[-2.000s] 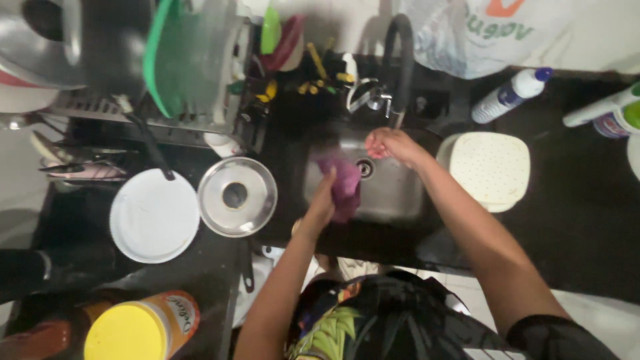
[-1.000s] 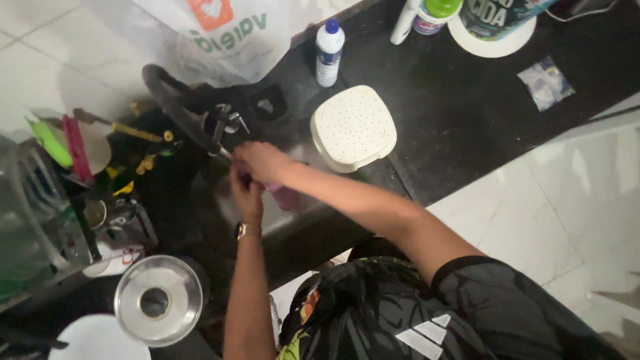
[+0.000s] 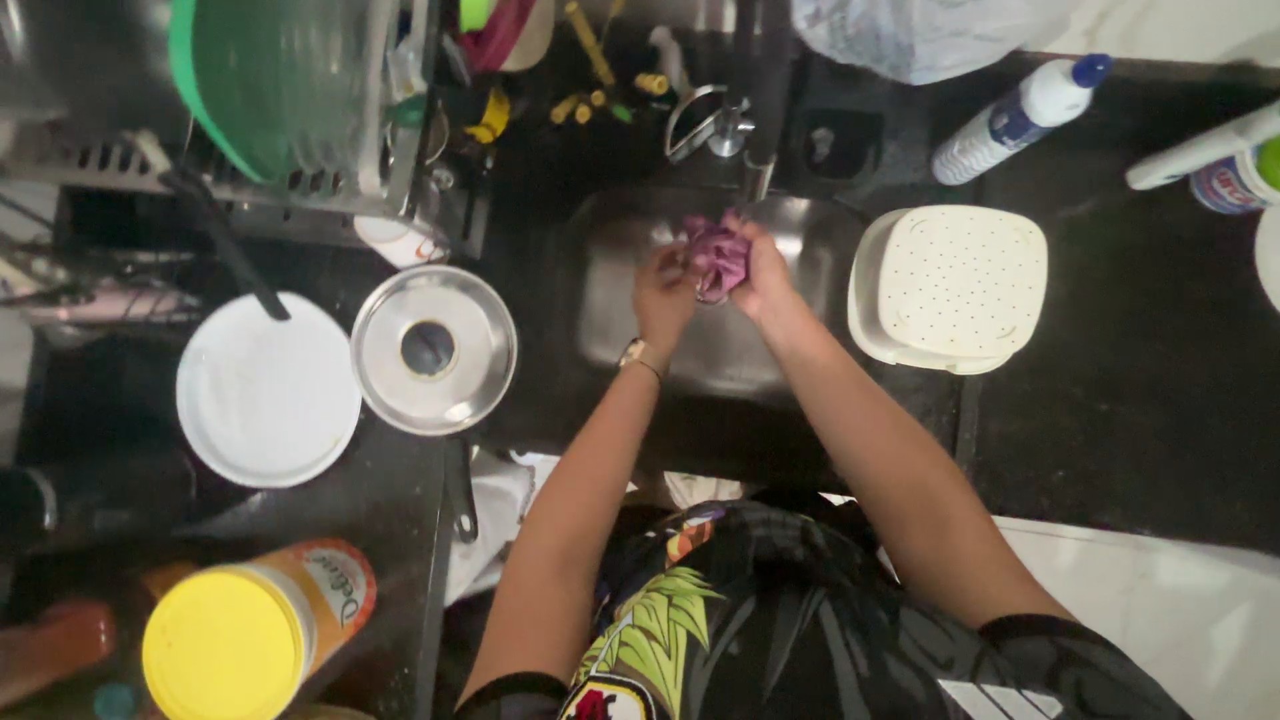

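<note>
A crumpled purple cloth is bunched between my two hands over the stainless steel sink basin, below the faucet spout. My right hand grips the cloth from the right, its fingers wrapped around that side. On the left side, my left hand has its fingers bent against or close beside the cloth; blur hides whether they grip it. A watch circles my left wrist.
Right of the sink sit a cream perforated container and a white bottle with a blue cap. To the left are a round metal lid, a white plate, a dish rack and a yellow-lidded tub.
Two seconds ago the purple cloth hung spread from my left hand; now it is bunched up, with my right hand on it. The view has swung right and back.
</note>
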